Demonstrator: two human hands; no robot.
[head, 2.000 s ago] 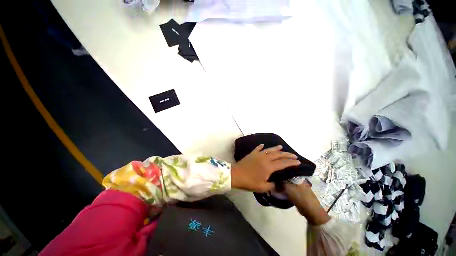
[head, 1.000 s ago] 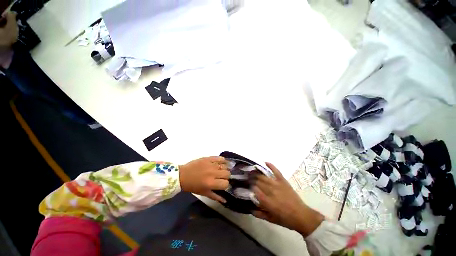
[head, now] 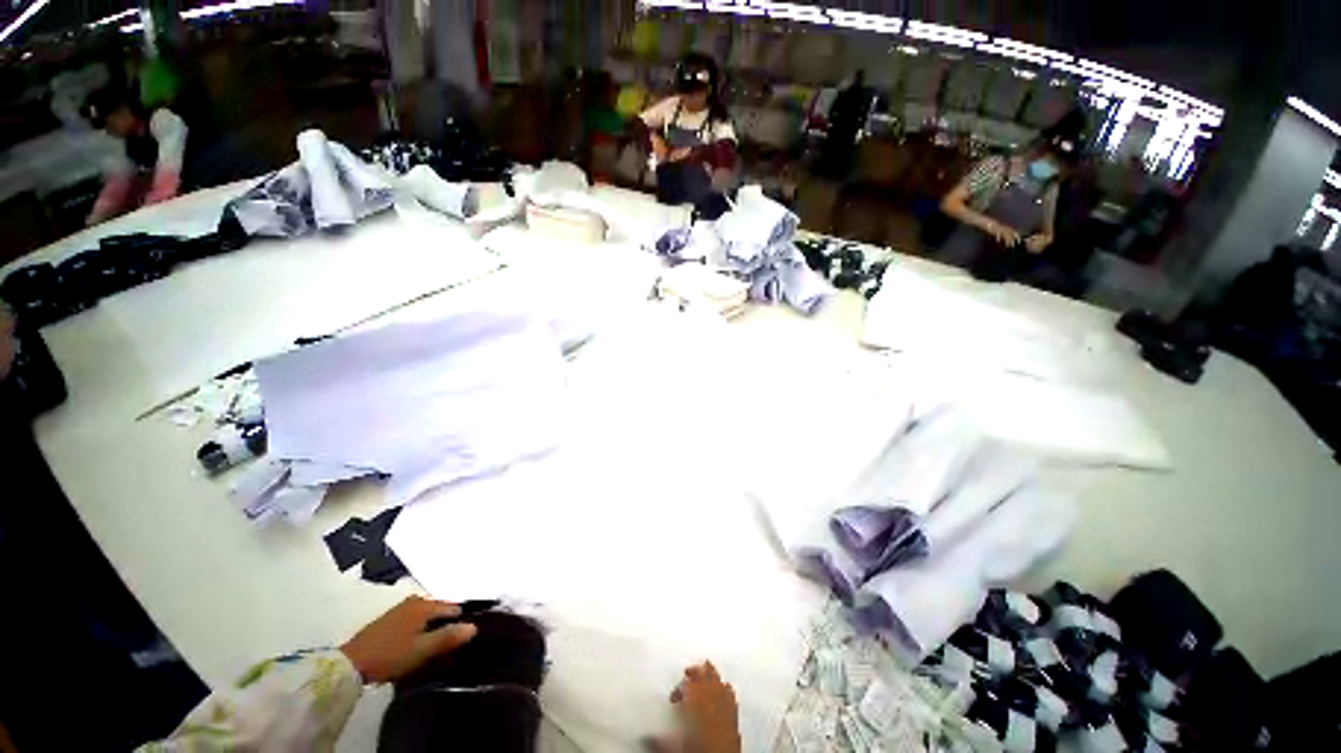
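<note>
A black bag (head: pixel 465 689) lies at the bottom edge, partly cut off, with a shiny zipper line across it. My left hand (head: pixel 409 639) lies on its upper left side, fingers and thumb gripping its edge. My right hand (head: pixel 706 712) is off the bag to the right, slightly blurred and cut off by the bottom edge. It seems to hold nothing, its fingers close together. Black hang tags (head: pixel 366 544) lie beyond my left hand.
Desiccant sachets (head: pixel 853 697) and black-and-white strap bundles (head: pixel 1052 662) are heaped at right, beside black bags (head: pixel 1165 615). Rolled tissue (head: pixel 882 541) lies behind them. Tissue sheets (head: pixel 405 390) lie at left. Several people stand round the table's far side.
The view has tilted up, showing the hall. The bag has gone from open between both hands to lying under my left hand. My right hand has moved off it to the right.
</note>
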